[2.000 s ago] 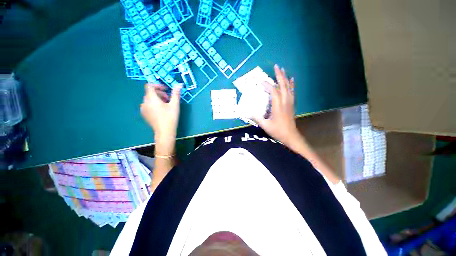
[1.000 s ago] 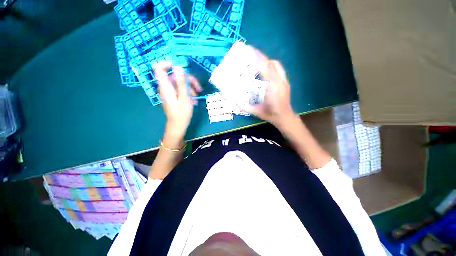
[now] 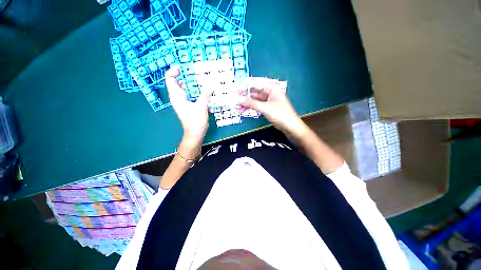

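Note:
A blue keycap frame [image 3: 211, 51] with a white keycap block [image 3: 216, 79] in its middle is between my hands, over the near part of the bench. My left hand [image 3: 190, 105] holds its left side. My right hand [image 3: 266, 103] has its fingers at the lower right of the white block. Another white piece shows behind my right hand, partly hidden. A white block [image 3: 229, 118] lies below the held set near the bench edge. More blue frames [image 3: 142, 39] lie in an overlapping pile at the back left.
The dark green bench [image 3: 68, 105] has a curved far edge. A large brown carton [image 3: 416, 58] stands at the right. A lower open carton [image 3: 416, 184] holds white gridded sets [image 3: 386, 142]. Striped printed sheets [image 3: 95, 205] are below the bench at the left. Clear plastic items [image 3: 6, 126] sit at the left edge.
My left hand has brought a blue frame from the pile towards me. My right hand has moved the white block from the right into the frame's middle. The view has shifted slightly.

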